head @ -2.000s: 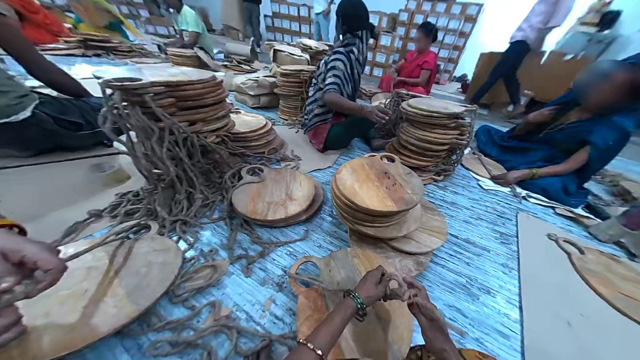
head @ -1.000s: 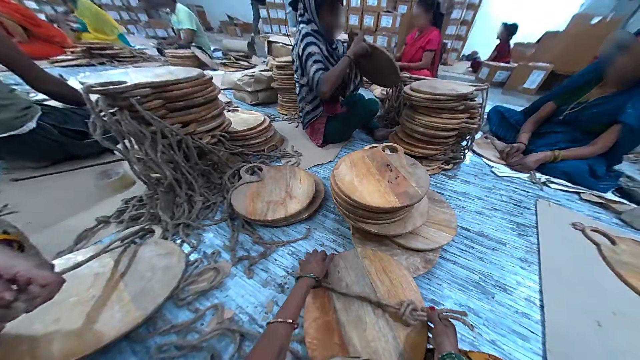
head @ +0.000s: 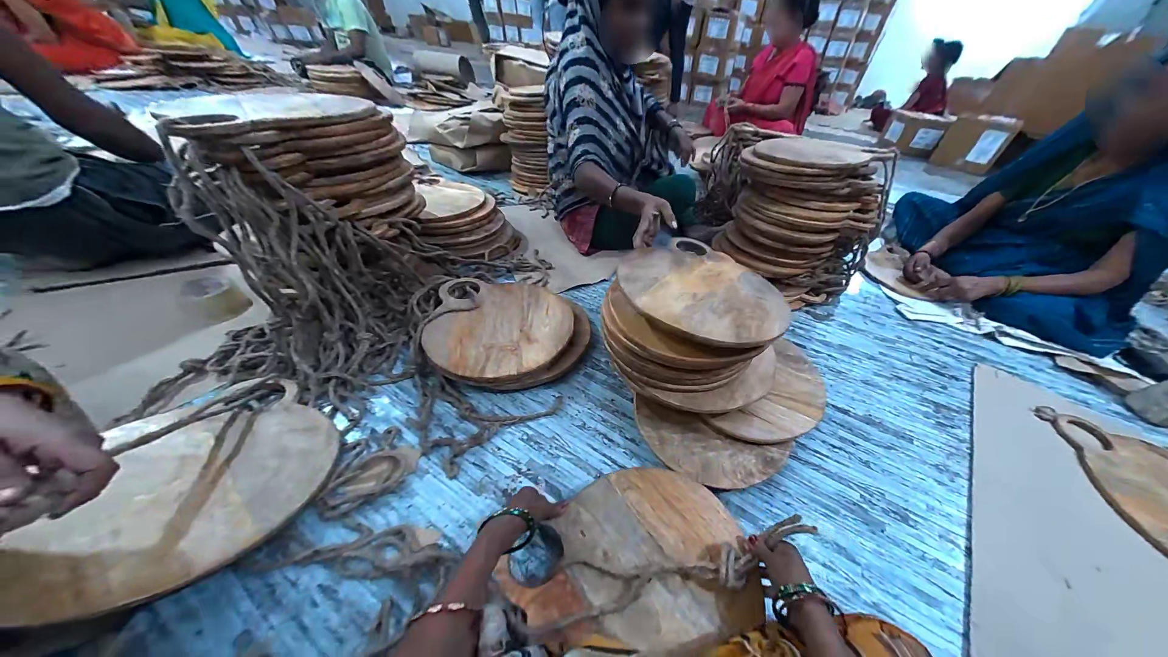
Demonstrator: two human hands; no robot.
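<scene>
A round wooden board (head: 666,520) lies low in front of me, overlapping another board. My left hand (head: 534,511) rests at its left edge, wearing a dark bangle. My right hand (head: 776,555) is at its right side, fingers on a knotted jute rope (head: 735,566) that runs across the board. What the left fingers do is partly hidden. Beyond stands a stack of round boards (head: 703,301), with a co-worker's hand (head: 652,219) at the top board's handle. Left of it lie two round boards (head: 502,333), the upper with a ring handle.
A tall board stack (head: 301,164) with hanging ropes (head: 292,283) stands at left. A co-worker's hand (head: 46,465) is over a large board (head: 182,493) at lower left. Another stack (head: 803,201) stands behind. A board (head: 1122,465) lies on cardboard (head: 1040,547) at right.
The co-worker across has reached down and a board now sits on the middle stack. My hands, together at the rope two seconds ago, are now apart, with the rope stretched across the board.
</scene>
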